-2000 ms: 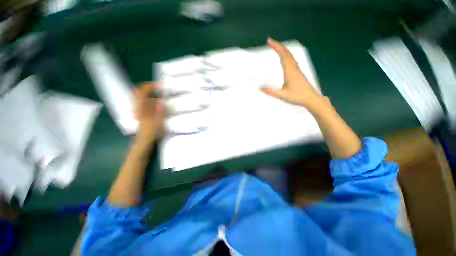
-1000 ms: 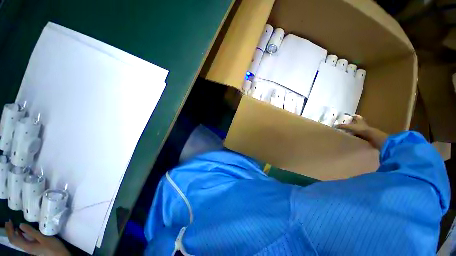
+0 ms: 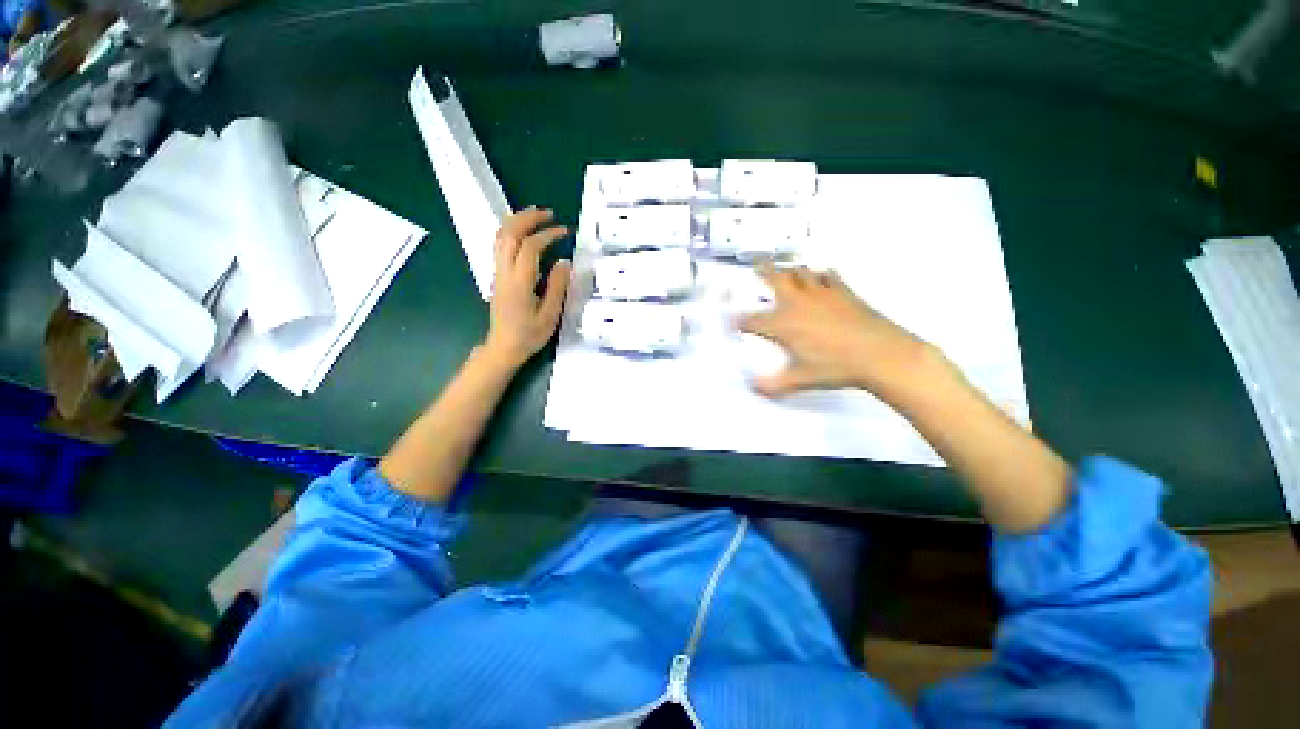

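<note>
Several white wrapped cylinders (image 3: pixel 645 275) lie on white backing sheets (image 3: pixel 912 328) in two columns, four on the left and at least two at the top of the right column. My right hand (image 3: pixel 820 331) is over the lower part of the right column, fingers spread and slightly blurred; a white shape shows by its fingertips, and I cannot tell if it is held. My left hand (image 3: pixel 528 285) rests at the left edge of the sheets, fingers apart and empty, beside a folded white strip (image 3: pixel 463 178).
Curled white papers (image 3: pixel 271 257) lie at the left, with wrapped pieces (image 3: pixel 121 107) behind them. A lone white cylinder (image 3: pixel 580 40) lies at the far side of the green bench (image 3: pixel 1112 157). A long white stack (image 3: pixel 1255 342) and a small yellow tag (image 3: pixel 1206 172) are at the right.
The view has turned from the carton back to the bench. My right hand has left the carton and is now over the sheets. Cylinders now stand in a right column too.
</note>
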